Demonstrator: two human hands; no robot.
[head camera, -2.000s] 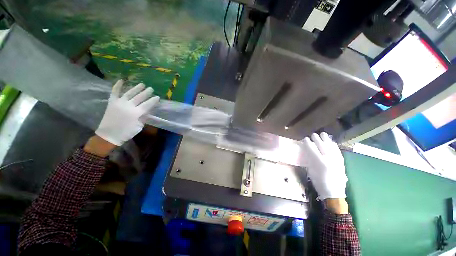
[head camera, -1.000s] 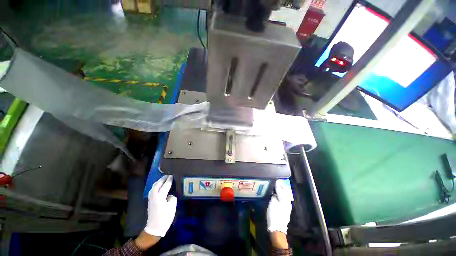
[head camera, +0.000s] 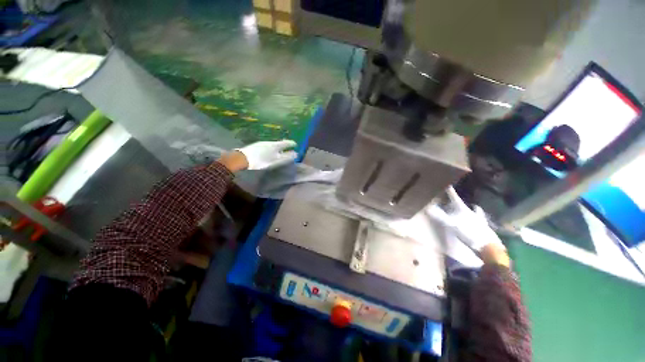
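The grey ultrasonic horn (head camera: 403, 166) stands low over the middle of the silver base plate (head camera: 318, 230). The nest beneath it is hidden. Translucent protective film (head camera: 152, 102) runs from the upper left to the horn. My left hand (head camera: 269, 154), white-gloved, is at the film left of the horn, fingers pointing right; whether it grips the film is unclear. My right hand (head camera: 463, 220), white-gloved and blurred, is just right of the horn over white film; its grip is unclear. The slotted clamp bar (head camera: 360, 247) lies in front of the horn.
A red emergency stop (head camera: 341, 314) and control panel (head camera: 300, 290) are on the base front. A barcode scanner (head camera: 559, 150) glows red before a monitor (head camera: 601, 106). A green conveyor (head camera: 566, 297) is at right. Cables (head camera: 42, 141) lie at the far left beside a lime-green strip (head camera: 64, 155).
Both hands have left the front corners of the base and moved up to either side of the horn, by the film. The camera view has shifted and tilted.
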